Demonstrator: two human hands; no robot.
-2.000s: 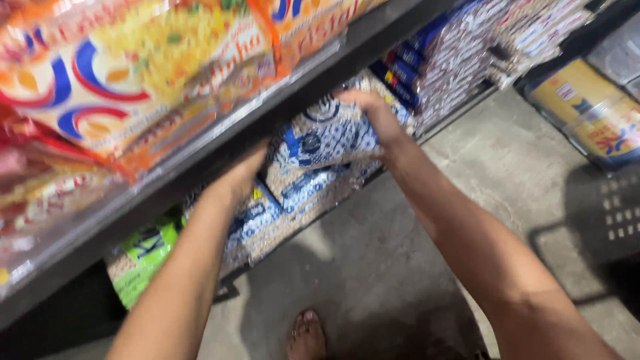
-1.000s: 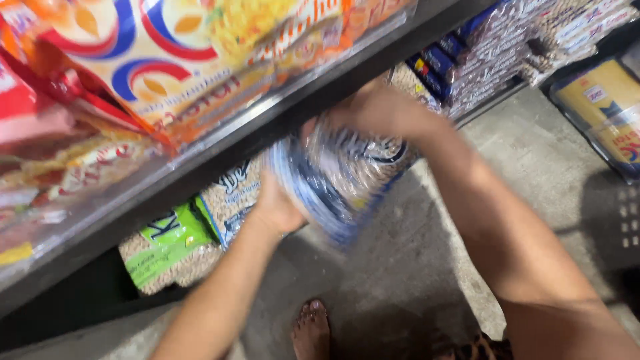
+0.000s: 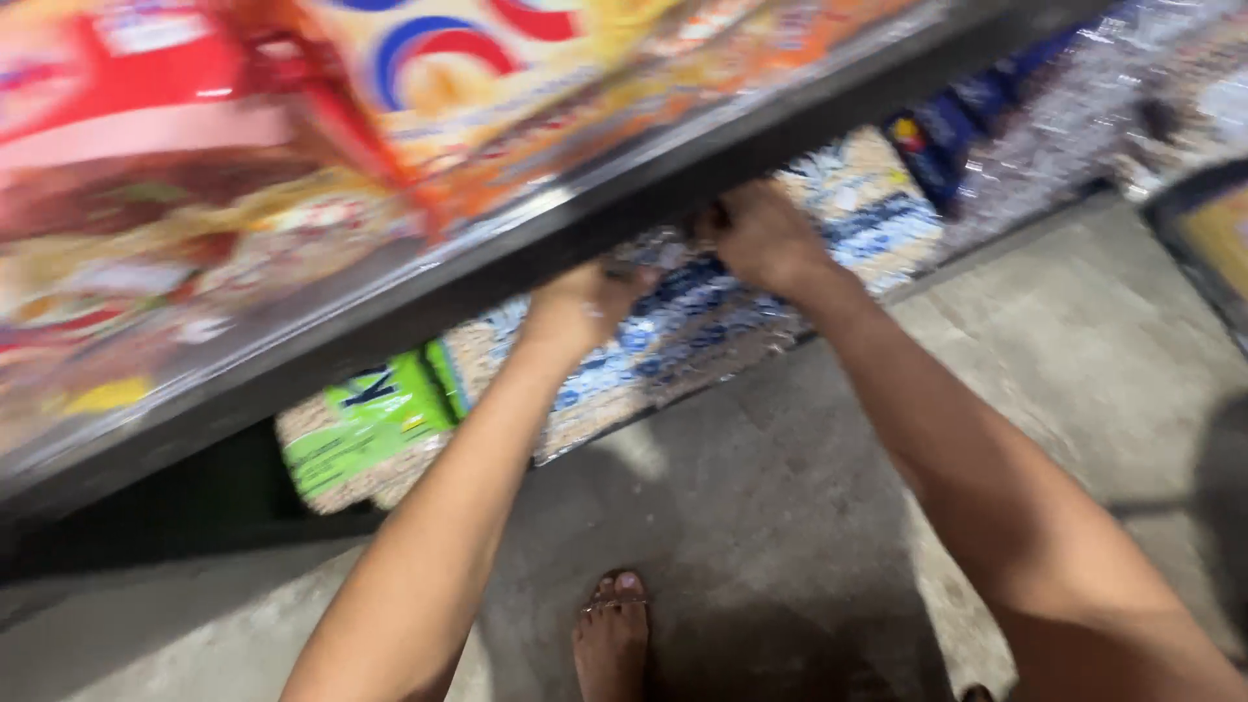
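Both hands reach under the edge of a dark shelf (image 3: 585,234), onto plastic bags of beans with blue and white print (image 3: 673,331) on the bottom level. My left hand (image 3: 580,307) lies at the left part of these bags, its fingertips near their upper side. Close by on the right, my right hand (image 3: 765,239) is bent over the same bags, its fingertips partly hidden by shadow and the shelf edge. Whether either hand grips a bag cannot be told. Another blue-printed bag (image 3: 877,214) lies right of my right hand, and a green bag (image 3: 375,419) lies to the left.
Red bags (image 3: 195,107) and orange-and-yellow bags (image 3: 507,88) fill the upper shelf. Stacked glossy packs (image 3: 1072,127) stand at the right on the lower level. A dark-edged container (image 3: 1185,234) is at the far right. A bare foot (image 3: 612,634) stands on the concrete floor (image 3: 741,487).
One second ago both hands held a blue-printed bag out in front of the shelf edge. Now they are back over the bags under the shelf, and no bag is held out.
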